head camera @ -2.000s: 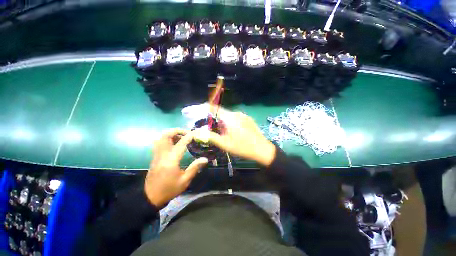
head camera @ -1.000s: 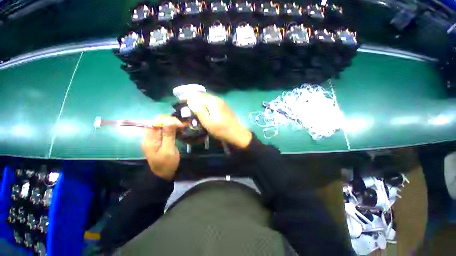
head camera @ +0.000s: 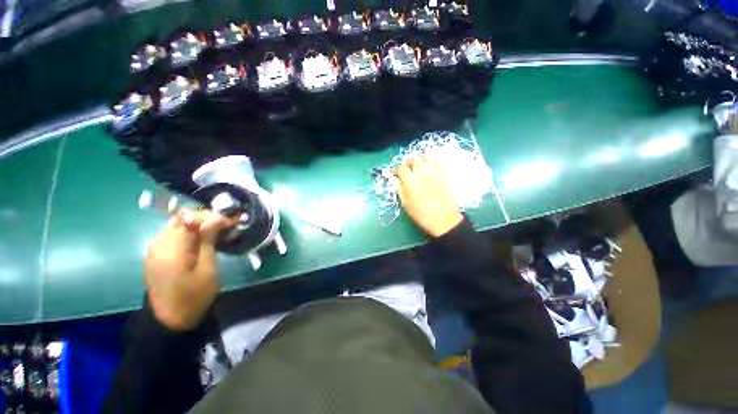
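Note:
A white camera housing with bracket (head camera: 222,169) lies on the green mat at left. Its round black inner shell (head camera: 260,222) faces up, with a pale part at its centre. My left hand (head camera: 183,271) is at the left side of the housing, its fingers pinching the leads of a wire harness. A small white connector plug (head camera: 146,199) shows left of the fingers, blurred. My right hand (head camera: 429,194) is at the left part of the tangled pile of whitish sealing rings (head camera: 468,171). Its fingertips touch the pile; whether they hold a ring cannot be told.
Two rows of camera modules (head camera: 317,71) stand on black material behind the housing. A small thin pale item (head camera: 330,230) lies near the mat's front edge. A brown tub (head camera: 635,307) with white-and-black parts is below right. A blue bin (head camera: 81,376) with modules is below left.
My right hand has left the housing and moved right to the ring pile. My left hand stays at the housing with the leads. The view has turned, shifting the bench contents left.

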